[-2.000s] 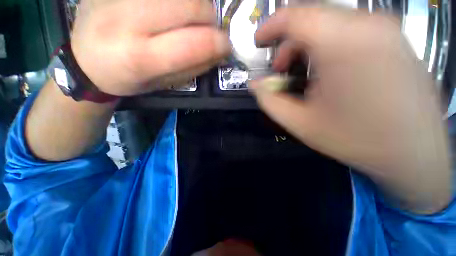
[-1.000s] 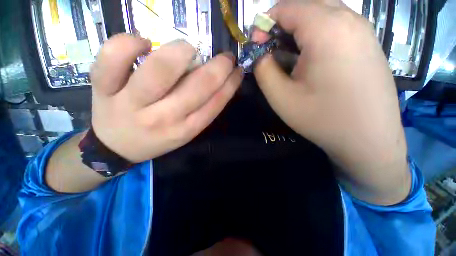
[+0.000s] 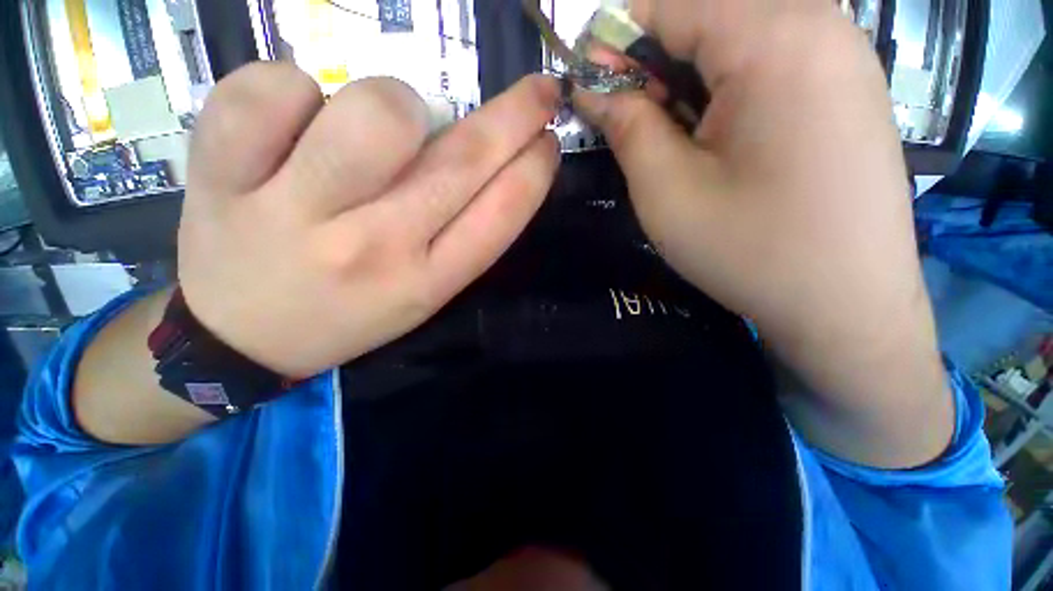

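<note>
My right hand (image 3: 774, 173) pinches a small dark board (image 3: 603, 79) between thumb and fingers. A cream-coloured piece (image 3: 610, 31), which looks like the taped end of the tweezers, also sits in this hand. A narrow orange-yellow flex cable (image 3: 547, 29) runs up from the board. My left hand (image 3: 346, 231) meets the board's left end with its fingertips; whether it grips anything there is hidden. Both hands are above the near edge of the black phone tray (image 3: 219, 29).
Silver-rimmed phone frames stand in the tray slots; the far-left one holds an orange flex strip (image 3: 87, 69) and a blue sub-board (image 3: 121, 179). A white ridged sheet (image 3: 1016, 81) is at the right. A blue item (image 3: 981, 242) and shelving (image 3: 1022, 404) lie beyond.
The hands have come down from over the tray to its near edge, and the view has shifted. The board has come into sight between the fingertips and now lies flatter than a second ago.
</note>
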